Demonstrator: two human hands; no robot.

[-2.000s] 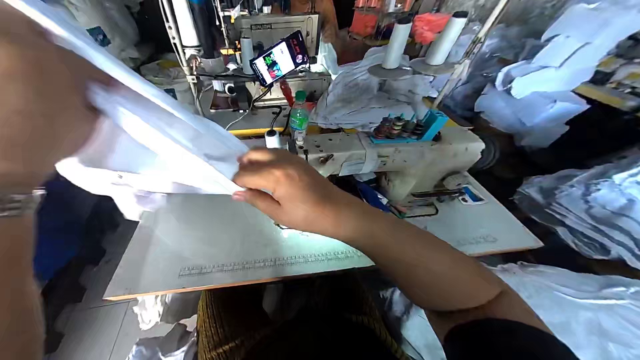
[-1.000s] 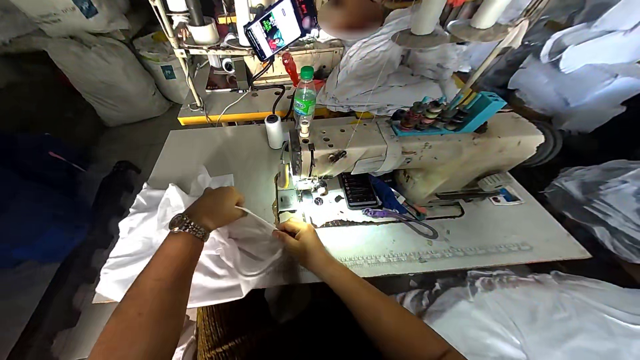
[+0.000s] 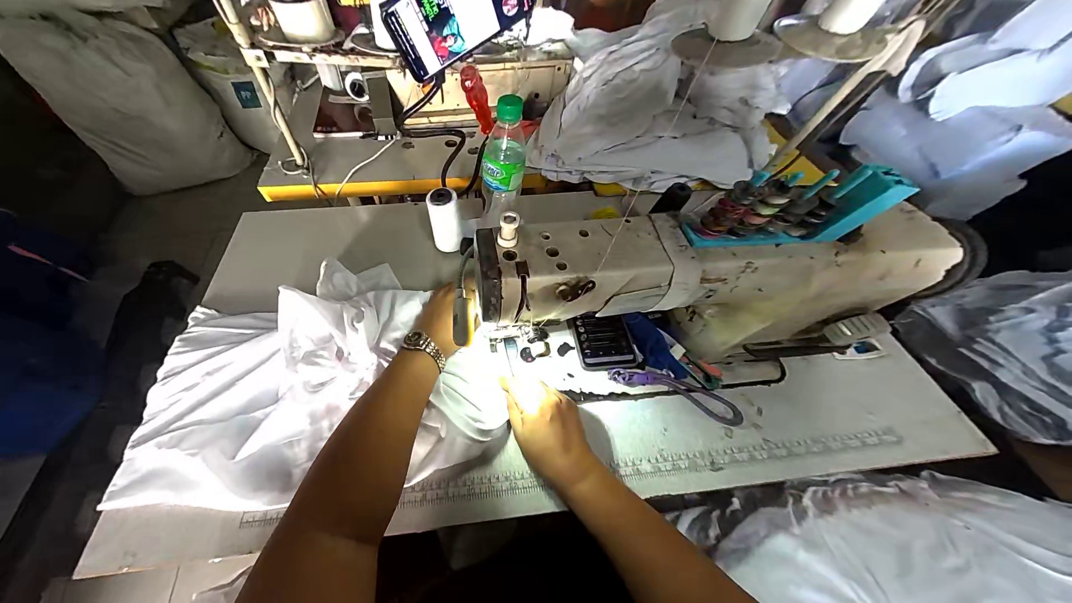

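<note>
White fabric lies in loose folds across the left of the sewing table, reaching the needle area of an industrial sewing machine. My left hand, below a wristwatch, rests on the cloth just left of the machine head, its fingertips partly hidden behind it. In front of the needle, my right hand pinches the fabric's edge between thumb and fingers under the bright lamp light. A dark phone lies on the table beneath the machine arm, with a purple cord beside it.
Behind the machine head stand a white thread cone and a green-capped bottle. A blue bobbin rack sits on the machine arm. A mounted phone hangs above. White cloth piles lie at right and behind.
The white fabric, held up at the left two seconds ago, now lies on the table. Since one second ago both hands have moved with its edge to the needle area. The view has tilted down.
</note>
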